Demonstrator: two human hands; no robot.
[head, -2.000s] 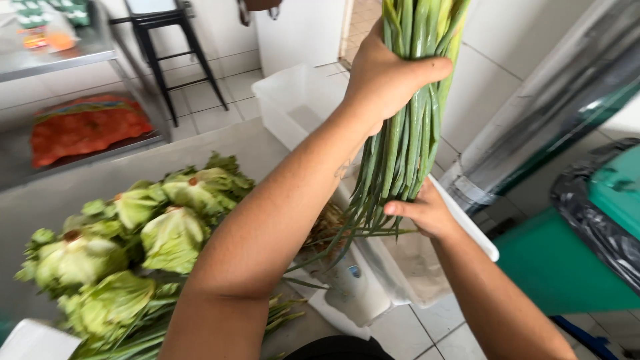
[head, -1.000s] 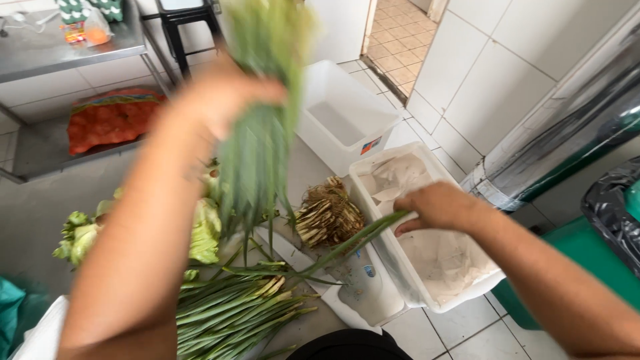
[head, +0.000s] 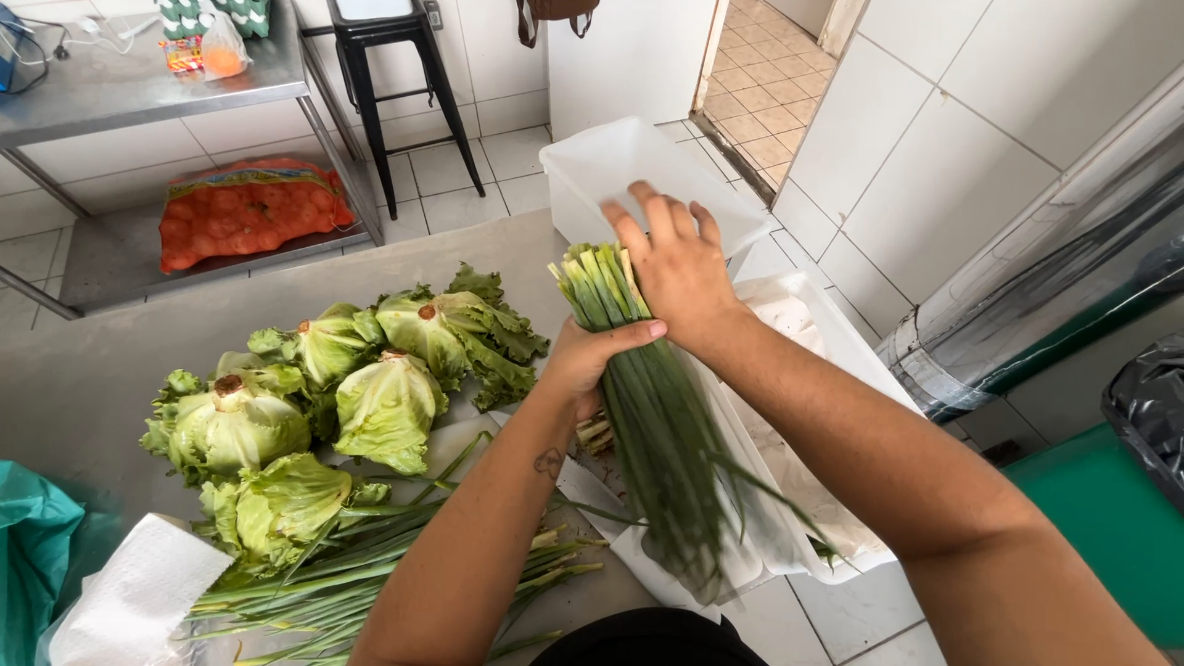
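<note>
My left hand (head: 597, 365) is closed round a bunch of green onions (head: 661, 435) near its cut ends, the leaves hanging down toward me. Over the cut ends is my right hand (head: 671, 254), fingers spread and slightly blurred, its heel close to the bunch. More green onions (head: 361, 573) lie on the steel table (head: 120, 347) by my left forearm. Several heads of lettuce (head: 231, 421) rest stem-up behind them. Partly hidden behind the bunch are trimmed root ends (head: 594, 433). The lined white plastic bin (head: 832, 370) lies under my right forearm.
An empty translucent bin (head: 638, 153) stands beyond my hands. White paper towel (head: 153, 592) and a teal plastic bag (head: 32, 536) are at the left. A steel shelf (head: 92, 268) holds a red mesh sack (head: 250, 213) near a black stool (head: 393, 92). A green bin (head: 1091, 518) stands at right.
My left hand has brought the raised bunch down to the middle. My right hand, over the lined bin one second ago with a loose leaf, has moved to the bunch's cut ends.
</note>
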